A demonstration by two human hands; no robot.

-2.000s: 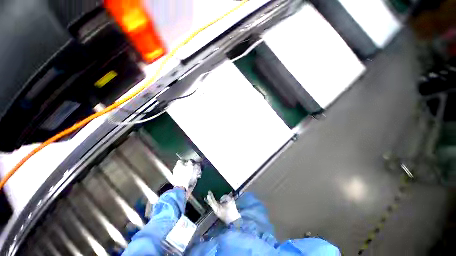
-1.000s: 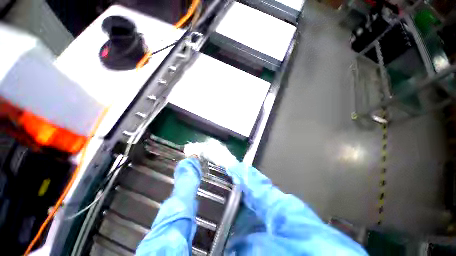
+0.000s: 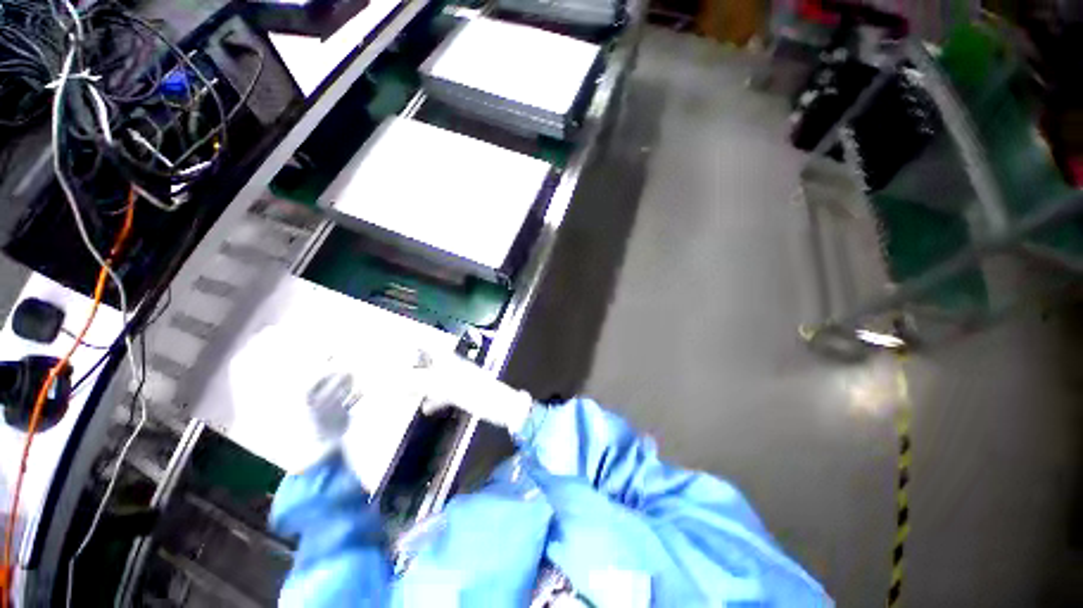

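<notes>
A flat white metal case [image 3: 255,386] lies on a green carrier board [image 3: 238,466] on the roller conveyor, close in front of me. My left hand [image 3: 330,410], in a white glove, is over the case top and blurred. My right hand [image 3: 475,392], also gloved, reaches over the case's right part. The gloves blend into the bright case top, so the fingers and anything held in them cannot be made out.
More white cases [image 3: 439,190] stand further along the conveyor on green boards. At left are a bundle of black cables [image 3: 119,107], an orange cord [image 3: 71,344] and a black object [image 3: 30,392] on the white bench. A metal cart frame [image 3: 843,261] stands on the right beyond the grey floor.
The view has shifted along the conveyor. A white case now lies under my hands, where bare rollers and a board edge showed before. My hands have moved apart.
</notes>
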